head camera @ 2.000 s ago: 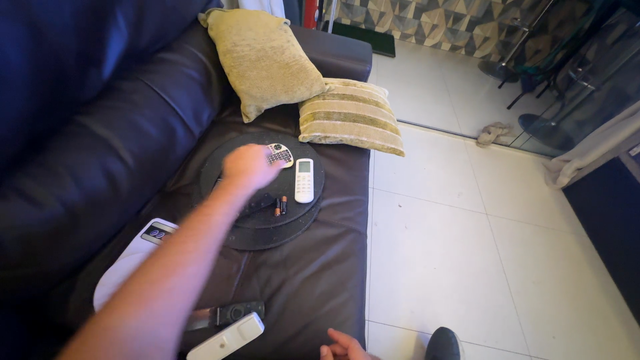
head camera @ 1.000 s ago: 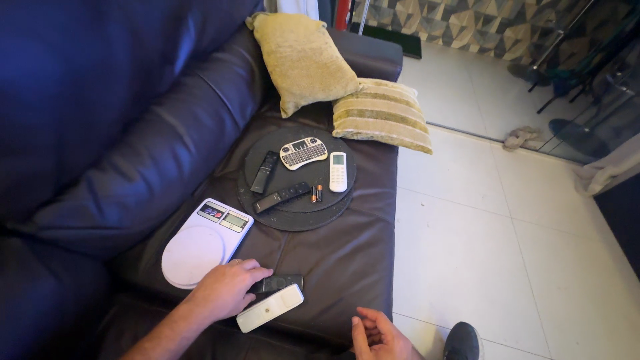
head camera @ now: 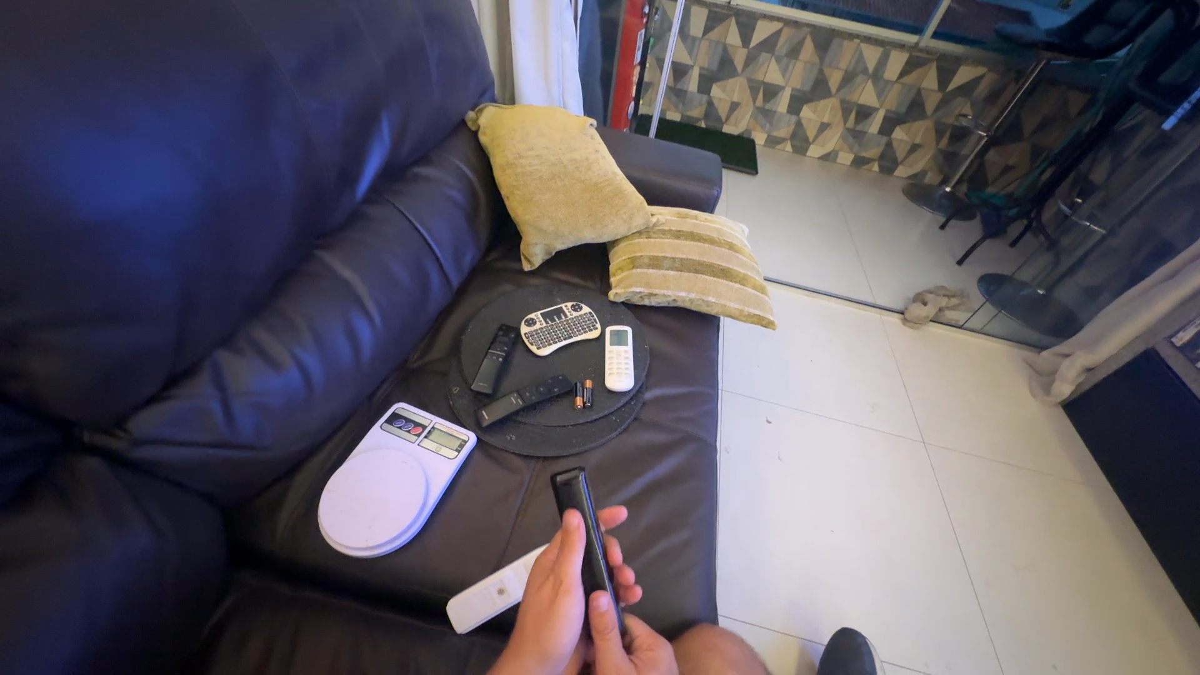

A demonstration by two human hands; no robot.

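Note:
A black remote control (head camera: 589, 539) is held on edge between both hands above the sofa seat. My left hand (head camera: 555, 591) grips it along its length, and my right hand (head camera: 630, 642) has thumb and fingers on its lower end. Partly behind my left hand, a white device (head camera: 492, 592) lies on the seat. Farther off, round dark boards (head camera: 553, 439) carry two black remotes (head camera: 494, 360), a mini keyboard (head camera: 561, 328), a white remote with a small screen (head camera: 619, 358) and two batteries (head camera: 583, 395).
A white kitchen scale (head camera: 375, 502) lies on the dark leather sofa (head camera: 656, 450), left of the boards. A plain yellowish cushion (head camera: 562, 178) and a striped cushion (head camera: 694, 262) rest by the armrest. Right of the sofa is the tiled floor (head camera: 844, 487), with a shoe (head camera: 848, 652) at the bottom.
My left hand first reached to the mini keyboard on the boards, then to the black remote beside the white device. That remote is now lifted, and my right hand has come to it.

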